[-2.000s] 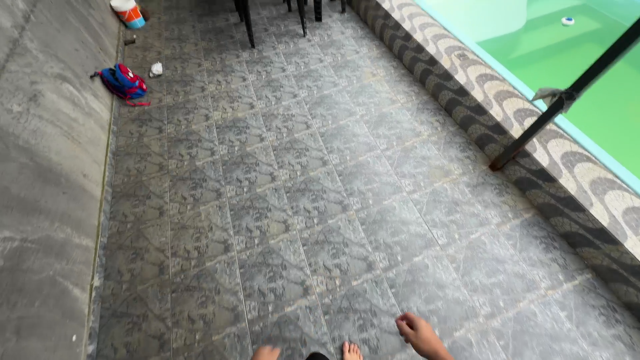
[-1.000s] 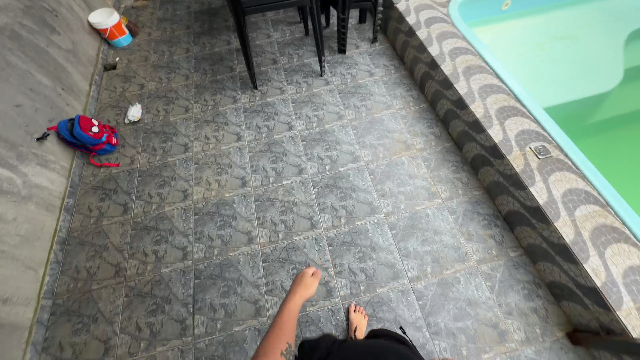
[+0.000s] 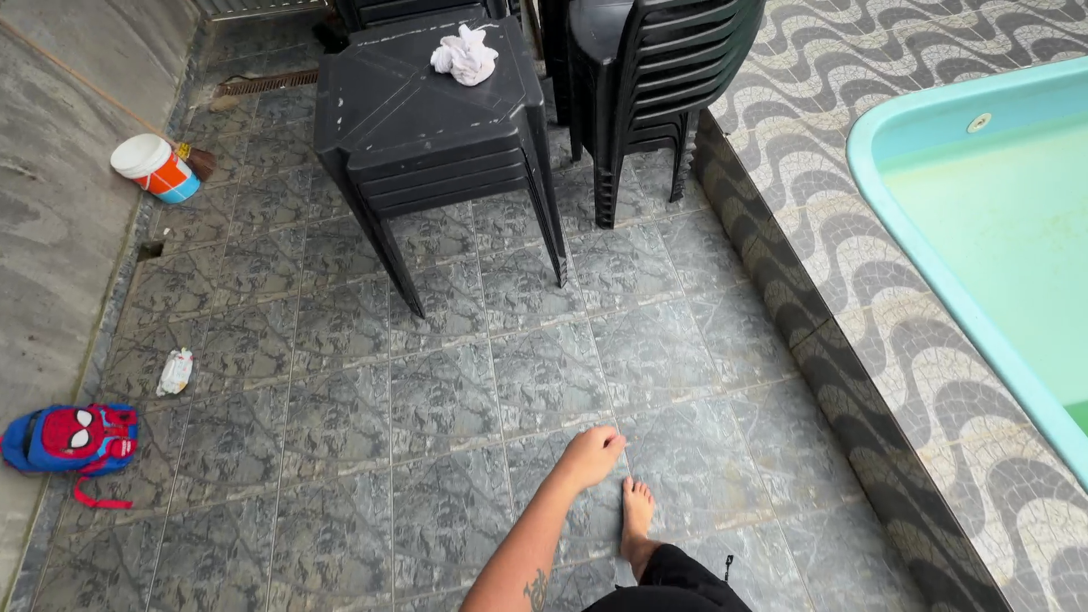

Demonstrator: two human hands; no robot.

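My left hand (image 3: 592, 456) hangs over the grey floor tiles, just above my bare foot (image 3: 637, 508), its fingers curled with nothing seen in them. The forearm bears a tattoo. My right hand is out of the picture. Ahead stands a stack of black plastic tables (image 3: 408, 98), with a crumpled white cloth (image 3: 465, 56) on its top. To its right is a stack of black plastic chairs (image 3: 680, 72). A red and blue backpack (image 3: 81, 438) lies at the left by the wall, and a white crumpled packet (image 3: 175, 372) lies near it.
A white, orange and blue bucket (image 3: 157, 168) sits by the concrete wall (image 3: 59, 195), beside a broom (image 3: 197, 161). A floor drain grate (image 3: 268, 82) lies behind. Along the right runs a raised ledge with a wavy mosaic (image 3: 892, 357), bordering a pool with a light-blue rim (image 3: 914, 229).
The view has moved forward toward the stacked tables and chairs, and the cloth on the tabletop has come into view. My right hand, seen two seconds ago, is out of view.
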